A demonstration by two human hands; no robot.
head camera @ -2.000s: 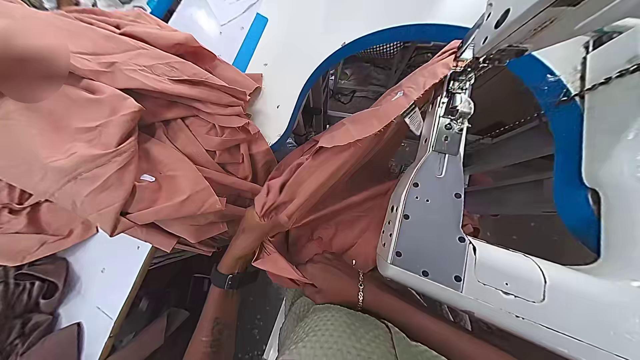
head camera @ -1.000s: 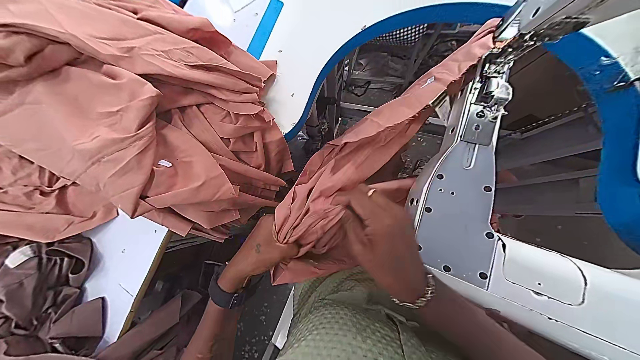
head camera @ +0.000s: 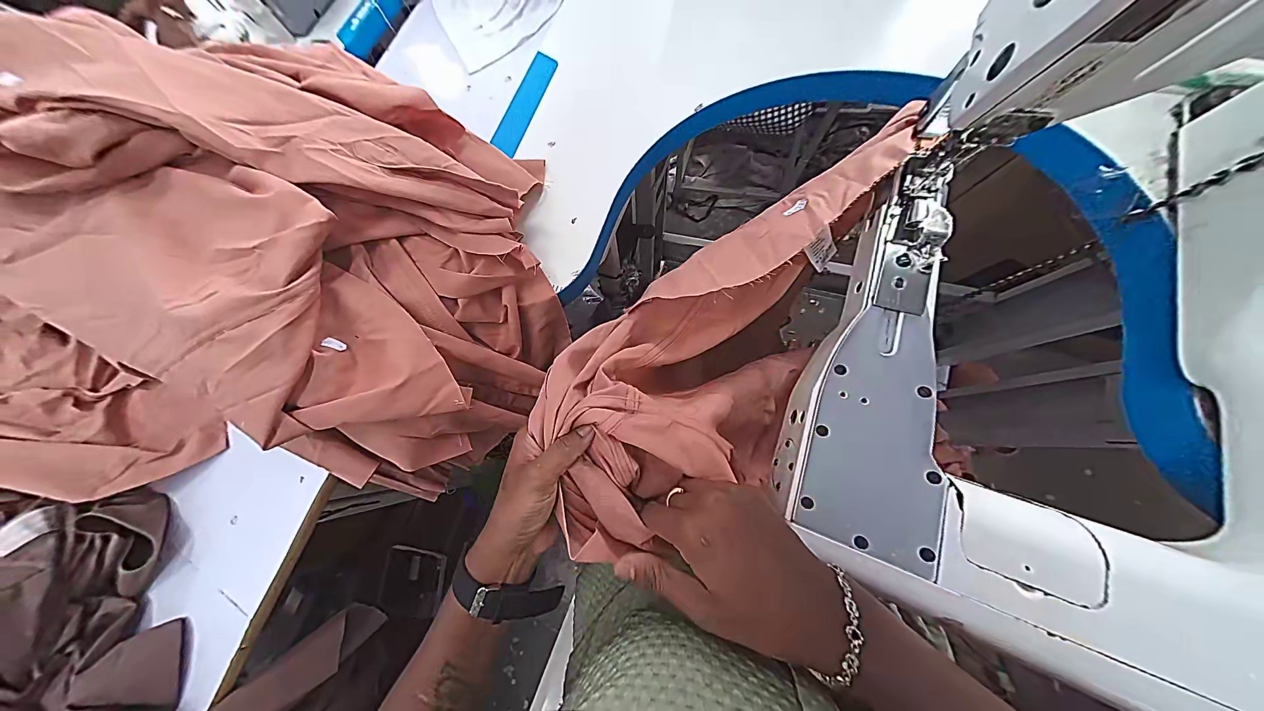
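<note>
Gathered salmon-pink fabric [head camera: 612, 395] is bunched between my hands, and a long strip of it runs up to the needle area of an industrial sewing machine [head camera: 918, 197]. My left hand [head camera: 528, 499], with a dark-strapped watch at the wrist, grips the folds from the left. On the right, my right hand [head camera: 726, 563], with a ring and a chain bracelet, holds the lower folds, its fingertips partly hidden by cloth. A white label [head camera: 819, 249] hangs from the strip's edge.
A large pile of salmon-pink fabric [head camera: 237, 257] lies on the white table at left, above dark brown cloth [head camera: 79, 602]. A blue-edged cutout [head camera: 632, 168] surrounds the machine's arm. The machine's metal bed [head camera: 869, 444] stands close to my right hand. Green textured cloth [head camera: 671, 642] covers my lap.
My right hand has moved from on top of the folds, a second ago, down to their lower edge. My left hand has stayed on the gathered fabric.
</note>
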